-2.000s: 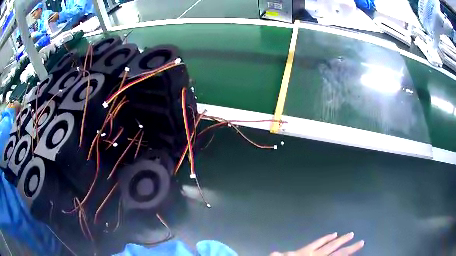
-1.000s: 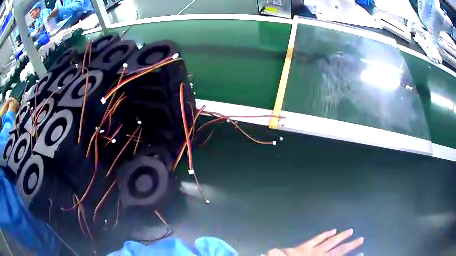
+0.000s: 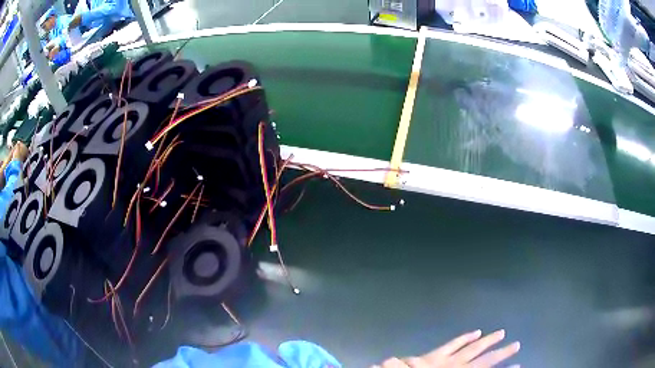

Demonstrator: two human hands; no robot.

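My left hand is at the bottom edge, right of the middle, cut off by the frame. Its bare fingers are spread and point right, and nothing shows in them. A blue sleeve lies at the bottom edge to its left. My right hand is not in view. Left of my hand is a large stack of black blower fans with grey-black rings. One fan faces me at the stack's near right side. Thin red, orange and black fan leads with tiny white connectors hang over the stack and bench.
The dark bench runs along a white rail. Beyond it are the green conveyor, a yellow tape strip and a clear sheet. Another person's hand is by the stack at far left. People in blue are at top left.
The view shifts slightly. My left hand stays spread in nearly the same place. The hand at the far left edge shows more clearly than two seconds ago. The fans have not visibly moved.
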